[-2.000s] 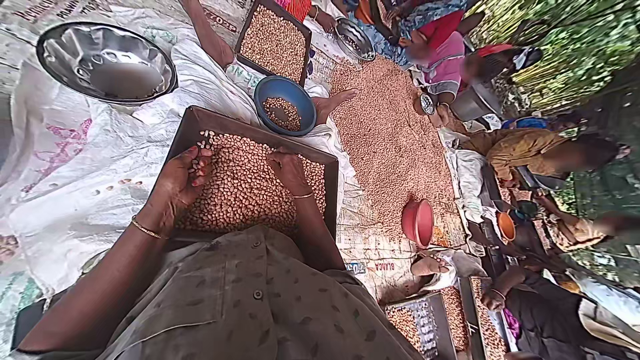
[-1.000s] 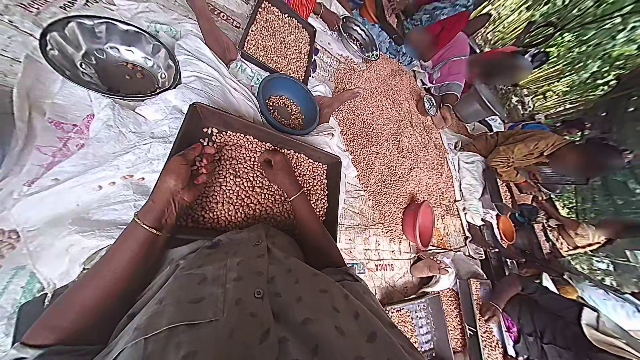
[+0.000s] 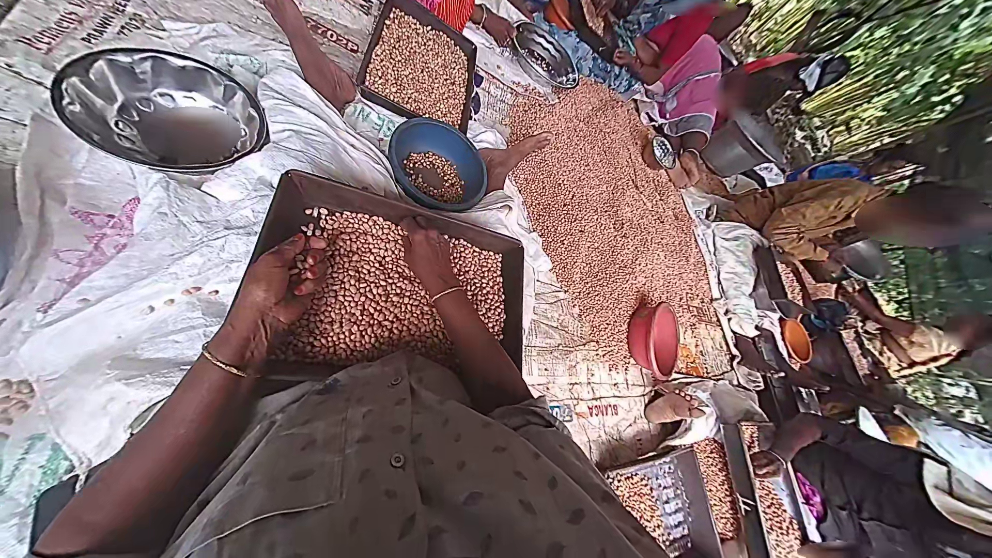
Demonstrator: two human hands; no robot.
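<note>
A dark rectangular tray full of small tan-brown nuts or beans lies against the front of my body. My left hand, palm partly up at the tray's left side, has its fingers curled around a few of the nuts. Some pale pieces lie just beyond its fingertips. My right hand is back up over the heap near the far wall, fingers bent down at the nuts; its fingertips are hidden. Each wrist wears a thin bracelet.
A blue bowl with some nuts touches the tray's far side. Beyond it stands another filled tray. A metal basin is at left on white sacks. Right lie a large spread of nuts and a red bowl. Several people sit around.
My right hand has shifted a little to the left and toward the tray's far wall. My left hand has stayed at the tray's left side.
</note>
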